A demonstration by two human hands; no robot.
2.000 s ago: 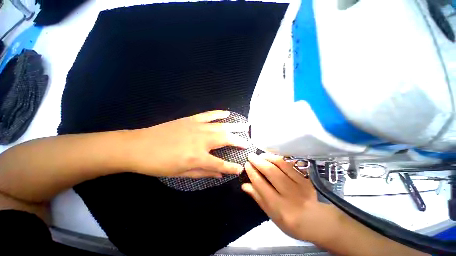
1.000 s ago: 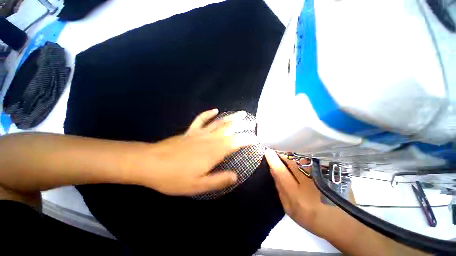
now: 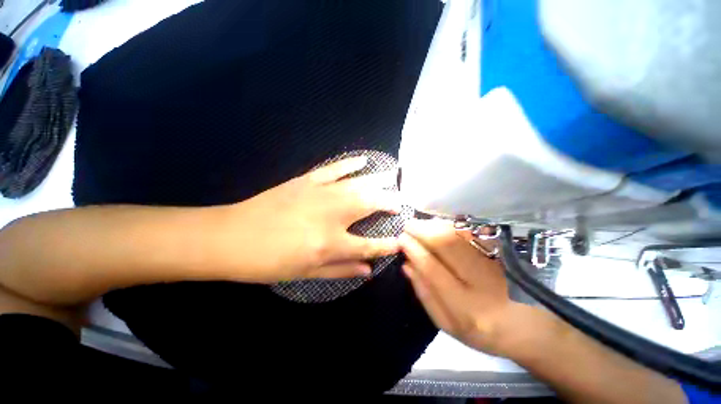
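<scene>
A large black knit garment panel [image 3: 237, 102] lies flat on the white table, its right part under the machine head. An oval checked patch [image 3: 320, 289] lies on the panel, its right edge by the needle area. My left hand [image 3: 316, 225] lies flat on the patch, fingers spread, holding nothing. My right hand [image 3: 458, 280] is at the right edge of the patch, fingertips close together on the cloth beside the needle area; whether they pinch it cannot be told. The needle itself is hidden by the machine head and my fingers.
The white sewing machine head [image 3: 451, 150] with a blue stripe fills the right. A black curved bar [image 3: 569, 327] passes over my right wrist. Dark thread snips [image 3: 666, 296] lie at the right. A dark grey patch stack [image 3: 35, 122] sits at the left.
The panel and patch have turned and shifted slightly under my hands. My left hand's fingers have spread and moved toward the needle area. My right hand's fingers have come further onto the patch edge.
</scene>
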